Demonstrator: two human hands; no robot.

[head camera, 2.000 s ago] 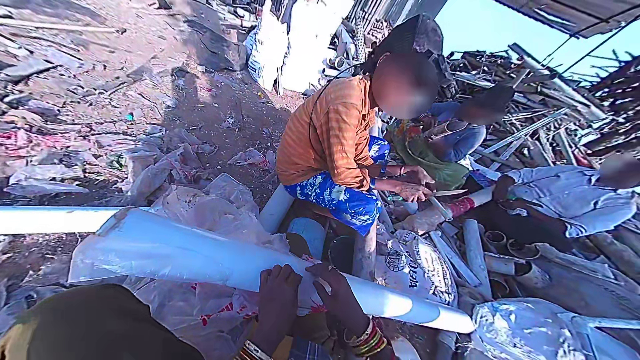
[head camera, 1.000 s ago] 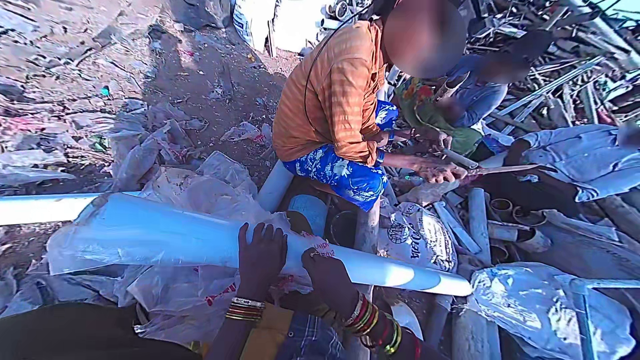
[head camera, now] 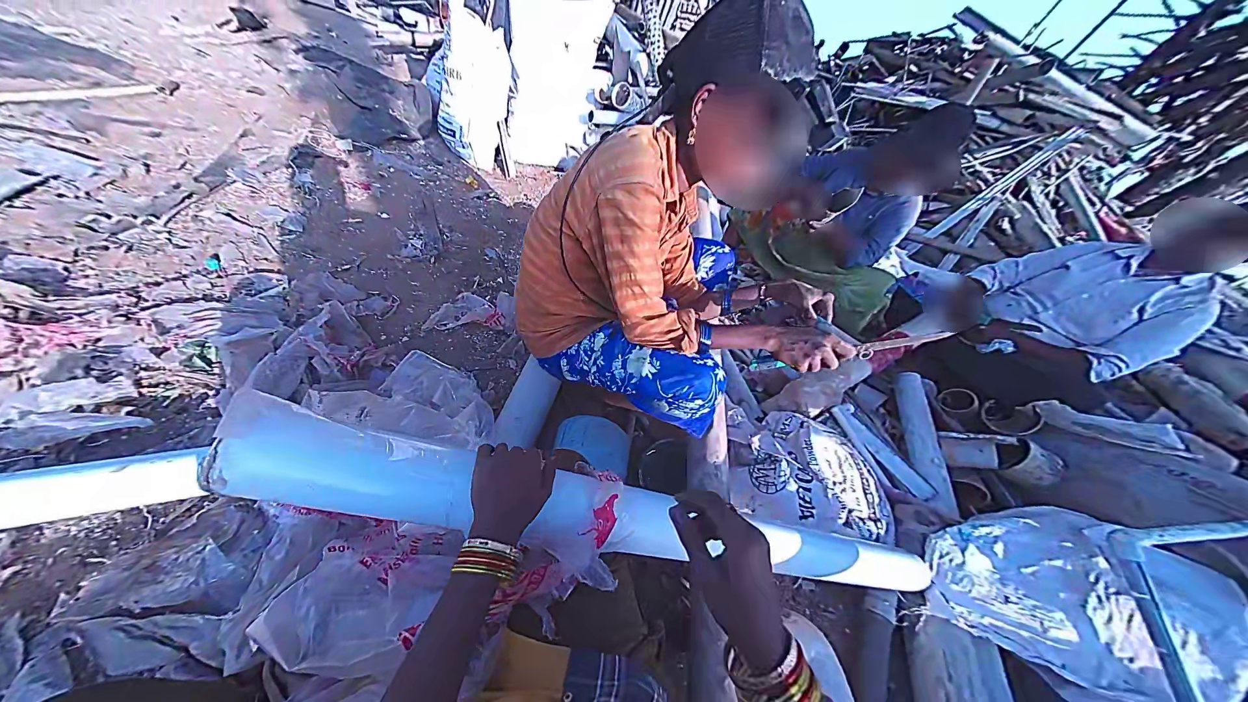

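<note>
A long white plastic pipe (head camera: pixel 390 483) lies across the lower middle of the view, with a clear plastic wrapper (head camera: pixel 331 429) around its left part. My left hand (head camera: pixel 509 492) rests on top of the pipe, gripping the wrapped part near its middle. My right hand (head camera: pixel 726 551) is farther right at the pipe, its thumb and fingers bent together over it; a small white bit shows between them. Red print on the wrapper (head camera: pixel 603 522) shows between my hands. Bangles circle both wrists.
A person in an orange shirt (head camera: pixel 624 224) squats ahead, holding a blade-like tool. Two more people sit at the right. Loose plastic film (head camera: pixel 341 595) lies lower left, a printed sack (head camera: pixel 809 473) beyond the pipe, and a clear plastic bag (head camera: pixel 1033 585) at its right end. Scrap pipes are piled behind.
My hands have moved apart along the pipe, the right one toward its right end. The wrapper's left part looks flatter against the pipe than before.
</note>
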